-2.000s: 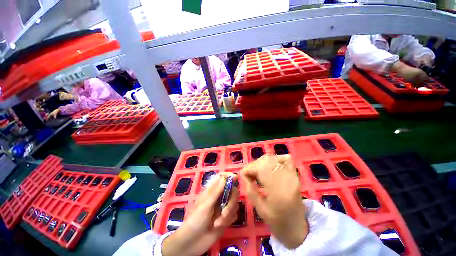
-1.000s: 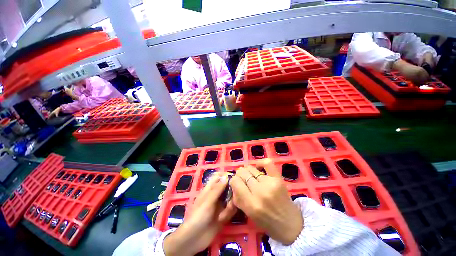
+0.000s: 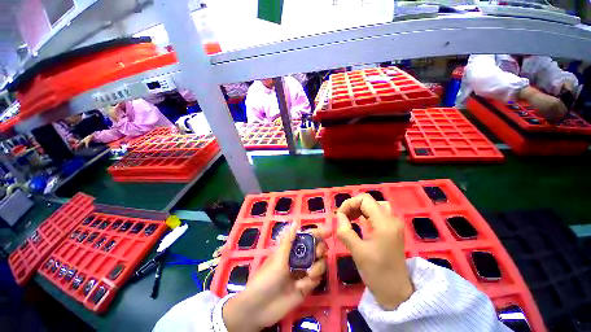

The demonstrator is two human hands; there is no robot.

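My left hand (image 3: 272, 288) holds a smartwatch unit (image 3: 302, 252) between thumb and fingers, with its round sensor side facing up towards me. My right hand (image 3: 382, 249) is raised just to the right of it, apart from the unit. Its thumb and fingertips are curled close together; I cannot tell if something thin is between them. Both hands are over the red foam tray (image 3: 406, 198), whose pockets mostly hold black-faced watch units. The hands and sleeves hide some middle and front pockets.
A black foam tray (image 3: 541, 259) lies right of the red tray. Smaller-looking red trays (image 3: 97, 259), a black pen (image 3: 157, 280) and a white-handled tool (image 3: 173, 238) lie left. A grey shelf post (image 3: 217, 110) stands ahead. Red tray stacks (image 3: 363, 139) and people in smocks are beyond.
My hands have moved apart. The watch unit, earlier edge-on and then mostly hidden by my fingers, now shows its sensor side. The view has shifted slightly, moving the scene right and down.
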